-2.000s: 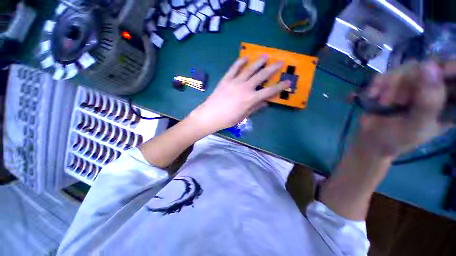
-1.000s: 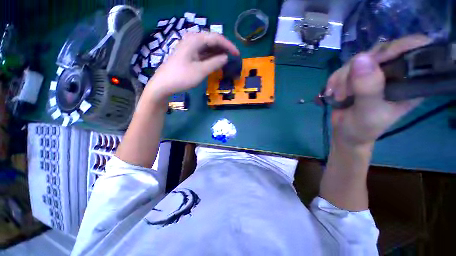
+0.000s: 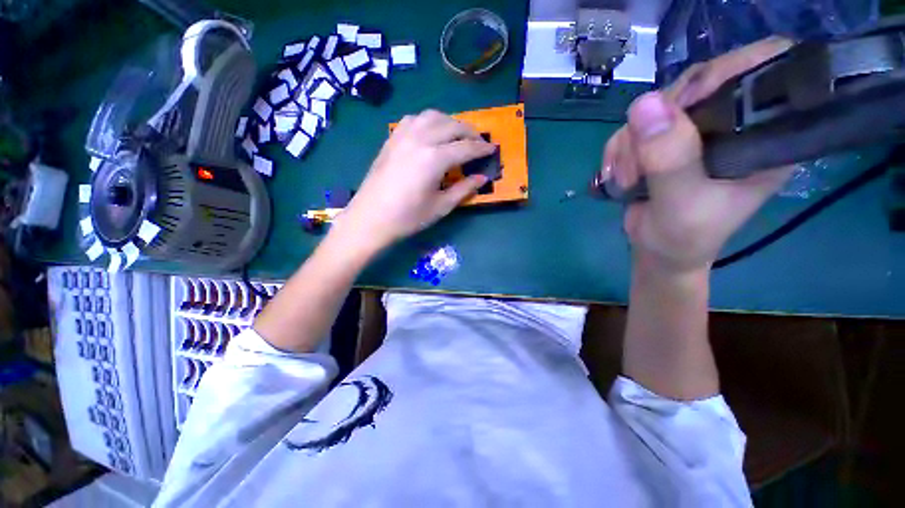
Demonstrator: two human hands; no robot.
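Note:
The orange fixture (image 3: 511,149) lies on the green bench ahead of me. My left hand (image 3: 422,177) covers its left part. The fingertips of my left hand hold a black module (image 3: 484,162) at the fixture's right cut-out; whether it is fully seated I cannot tell. My right hand (image 3: 675,179) grips the dark electric screwdriver (image 3: 794,124), held up right of the fixture, its tip pointing left and touching nothing.
A silver-white screw feeder (image 3: 590,64) stands behind the fixture, with a tape ring (image 3: 474,43) beside it. A grey dispenser (image 3: 203,193), scattered white labels (image 3: 313,89), a gold-and-black part (image 3: 323,214) and blue-white film bits (image 3: 437,264) lie left and front. A blister tray (image 3: 203,332) is at left.
My left hand has moved from above the fixture's left part down to the right cut-out, with a black piece at its fingertips. A dark round piece now shows by the labels. The screwdriver remains in my right hand.

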